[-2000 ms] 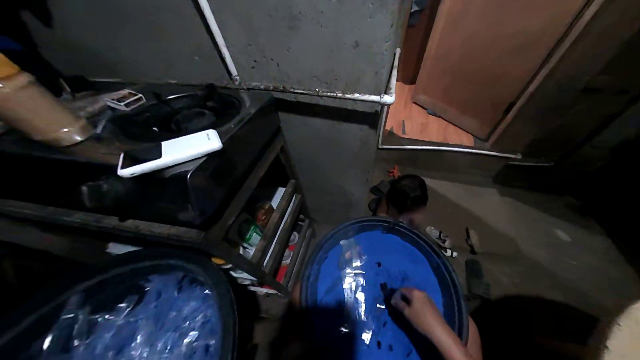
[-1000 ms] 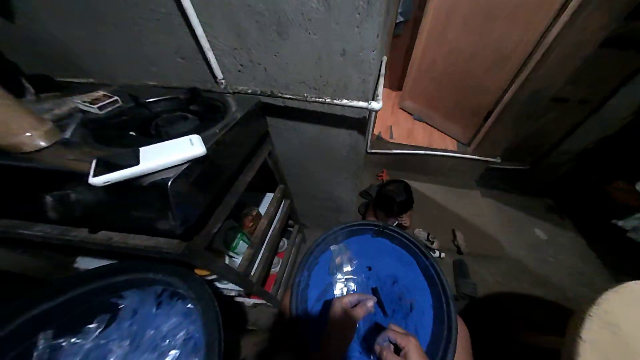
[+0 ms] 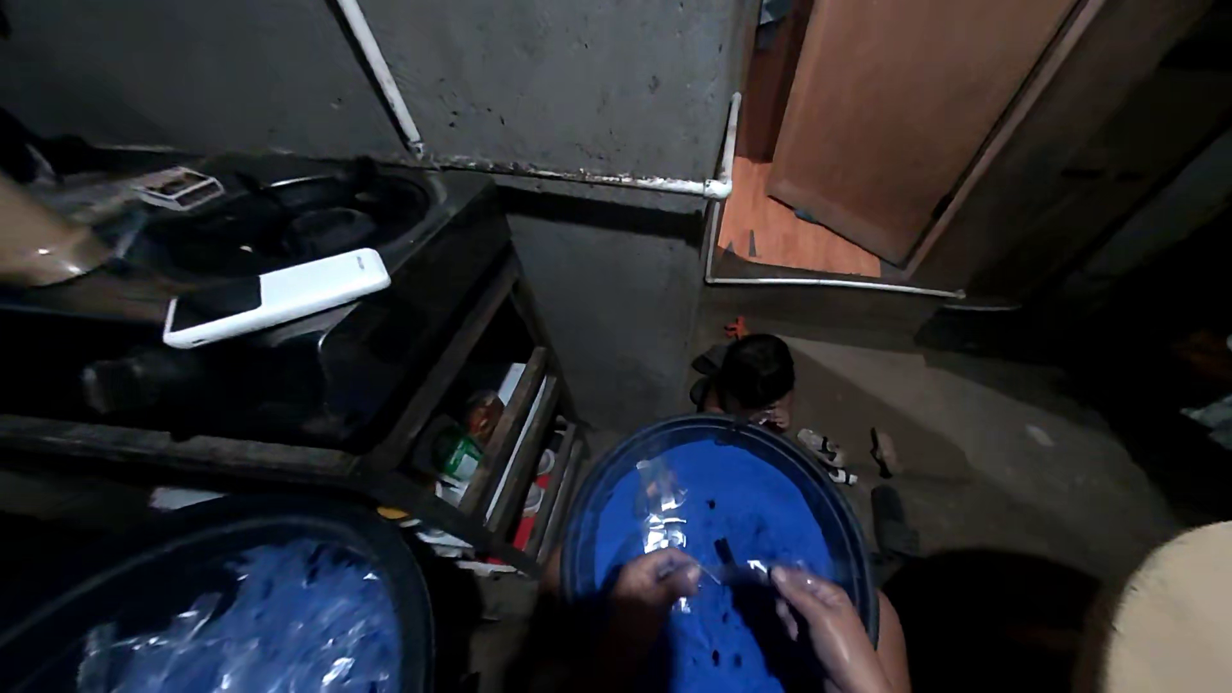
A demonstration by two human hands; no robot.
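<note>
Both of my hands are over a round blue-bottomed basin with a dark rim [image 3: 597, 481], low in the centre of the view. My left hand [image 3: 659, 577] pinches one end of a small clear plastic piece [image 3: 741, 573], and my right hand [image 3: 818, 611] pinches its other end. Beyond my left hand, a strip of clear shiny plastic [image 3: 664, 500] lies on the blue surface. Small dark bits are scattered around it. At the lower left, a second dark-rimmed tub [image 3: 414, 587] holds many crumpled clear plastic pieces [image 3: 279, 626].
A white device with a dark panel [image 3: 308, 289] rests on a black gas stove [image 3: 395, 327]. Packages fill the slatted shelf [image 3: 520, 433] below. A person [image 3: 756, 375] is low on the floor just beyond the basin, near sandals [image 3: 823, 448]. A wooden door [image 3: 914, 115] stands farther back.
My left hand was out of sight two seconds ago and came over the basin beside the right. Both hands now hold a clear plastic piece between them.
</note>
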